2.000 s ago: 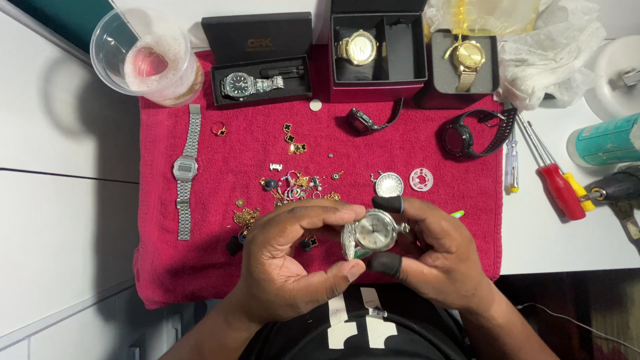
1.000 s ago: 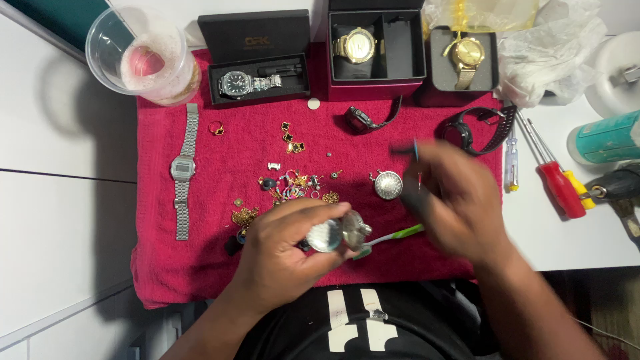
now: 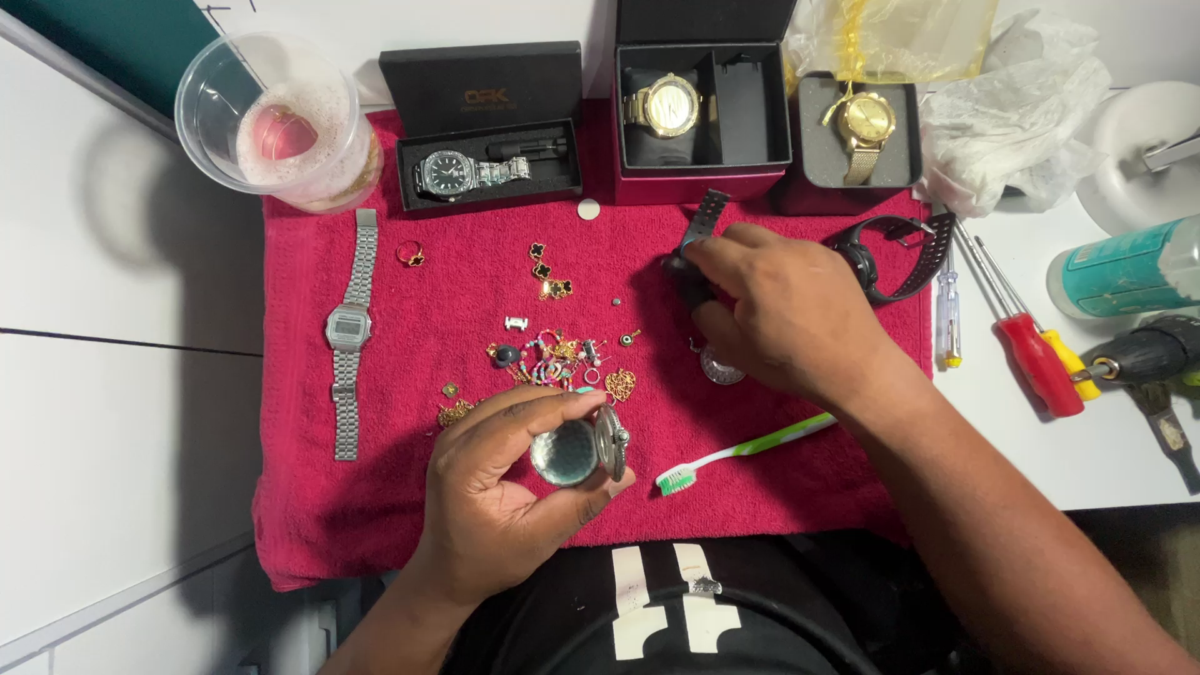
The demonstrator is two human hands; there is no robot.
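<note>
A round silver pocket watch (image 3: 565, 454) with its hinged part swung up is in my left hand (image 3: 525, 487), between thumb and fingers. Farther back, my right hand (image 3: 769, 309) has its dark-covered fingertips closed on a black-strapped wristwatch (image 3: 705, 220); its watch head is mostly hidden. Below that hand a round silver piece (image 3: 722, 366) is partly covered. A white and green toothbrush (image 3: 736, 452) lies to the right of the pocket watch. Just beyond my left hand is a pile of beaded and gold-coloured jewelry (image 3: 548, 356).
A magenta towel (image 3: 394, 525) bears a silver digital watch (image 3: 349, 326). Boxed watches (image 3: 671, 105) line the back, beside a plastic cup of foamy liquid (image 3: 309, 178). Another black watch (image 3: 858, 262), screwdrivers (image 3: 1036, 361), a spray bottle (image 3: 1120, 272) and a brush (image 3: 1172, 431) are at right.
My right hand has left the pocket watch and moved back to the black-strapped watch, whose strap has shifted. My left hand still holds the pocket watch, turned differently from two seconds ago.
</note>
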